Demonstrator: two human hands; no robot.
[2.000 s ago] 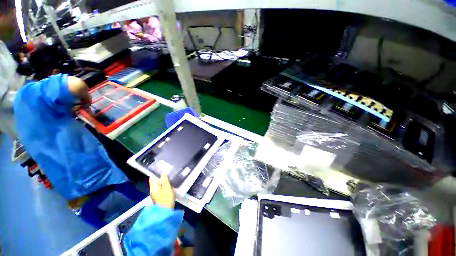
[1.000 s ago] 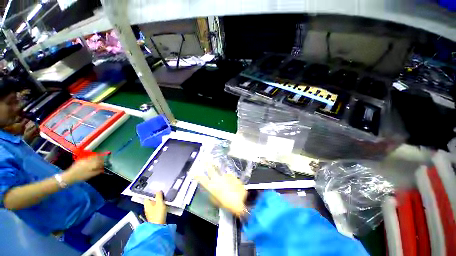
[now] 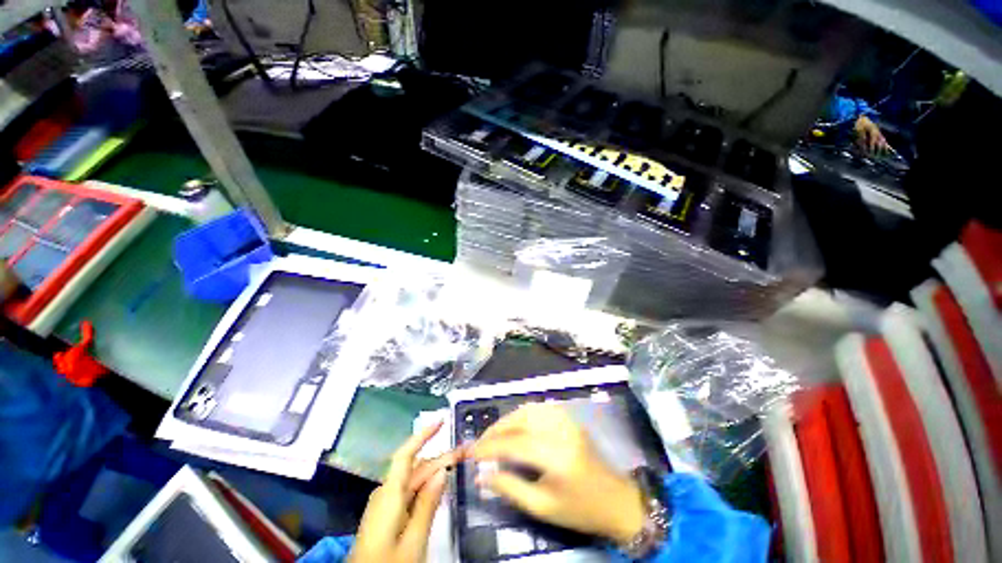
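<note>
A dark tablet housing (image 3: 593,423) lies on white sheets in front of me, its camera corner at the upper left. My right hand (image 3: 555,467) is over its left part, fingertips pinched near the left edge. My left hand (image 3: 404,500) is beside that edge, its fingertips meeting my right fingertips. Any small part between them is hidden. A second dark housing (image 3: 275,357) lies on white sheets (image 3: 242,449) to the left, untouched.
A blue bin (image 3: 223,258) stands behind the left housing. Clear bags (image 3: 423,330) (image 3: 714,385) lie on both sides. A tall tray stack (image 3: 637,258) stands behind. Red and white slabs (image 3: 895,429) stand at right. A red-framed tray (image 3: 55,242) and a person's blue sleeve (image 3: 49,429) are at left.
My view has turned right. My left hand has left the left housing and come to the nearer one. My right hand has moved onto the nearer housing, and the fingertips now meet.
</note>
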